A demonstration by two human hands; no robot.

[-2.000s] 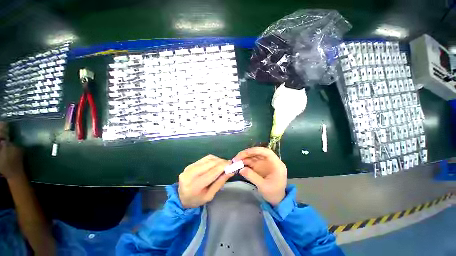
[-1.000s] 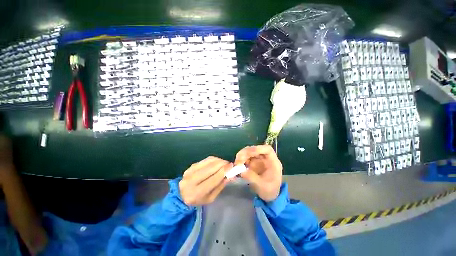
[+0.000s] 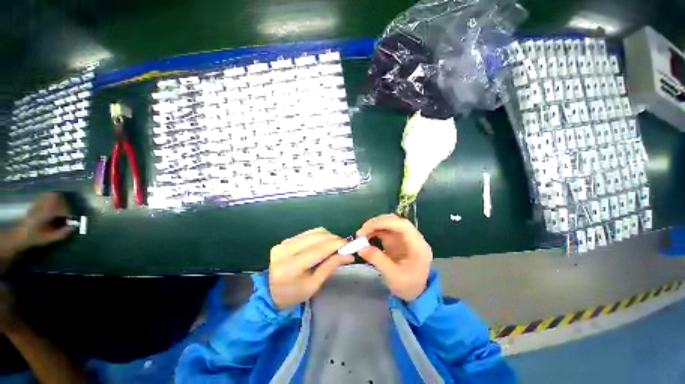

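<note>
A small white housing (image 3: 353, 245) is held between the fingertips of both hands, just in front of the bench's near edge. My left hand (image 3: 304, 268) grips its left end. My right hand (image 3: 398, 253) grips its right end. A small dark spot shows at the top of the housing; what it is cannot be told. The squeeze bag (image 3: 428, 150) lies on the bench beyond my right hand, its thin tip pointing towards that hand.
Left-centre tray (image 3: 251, 135), red pliers (image 3: 126, 165), purple stick (image 3: 101, 175), far-left tray (image 3: 49, 131). Clear bag (image 3: 473, 60) with dark contents. Flat white strip (image 3: 487, 195), right tray (image 3: 582, 135), white box (image 3: 656, 75). Another person's hand (image 3: 46, 219) is at a white piece (image 3: 82, 224).
The other person's hand has come onto the bench at the left, by the small white piece. My hands still hold the housing, with slight finger shifts. The view has tilted a little.
</note>
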